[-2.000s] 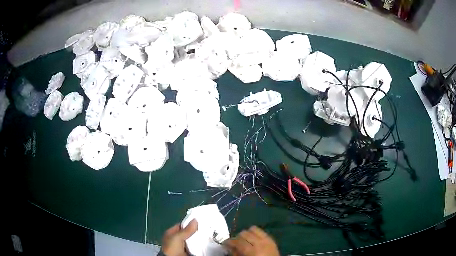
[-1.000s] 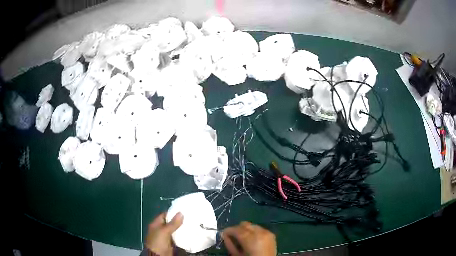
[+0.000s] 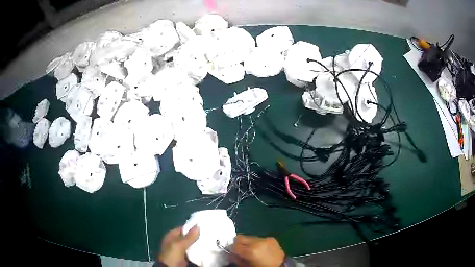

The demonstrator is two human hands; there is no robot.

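Observation:
A white octagonal housing (image 3: 209, 229) is held at the table's front edge, its flat face with the small centre hole towards me. My left hand (image 3: 177, 246) grips its left edge, thumb on the face. A short dark cable (image 3: 224, 247) comes out of the centre hole and runs right to my right hand (image 3: 258, 251). The right fingers are closed around the cable's end, which they hide. Thin wire ends (image 3: 244, 177) lie just behind the housing.
Many white housings (image 3: 138, 167) cover the left and back of the green table (image 3: 104, 219). Red-handled pliers (image 3: 296, 185) lie on the black cable bundle (image 3: 344, 193). Housings with cables (image 3: 302, 63) are at back right. A lone housing (image 3: 245, 101) lies mid-table. White paper (image 3: 435, 101) is at right.
The housing was tilted with no cable visible on its face two seconds ago; now its face is towards me with cable out of the hole. The whole view has shifted slightly.

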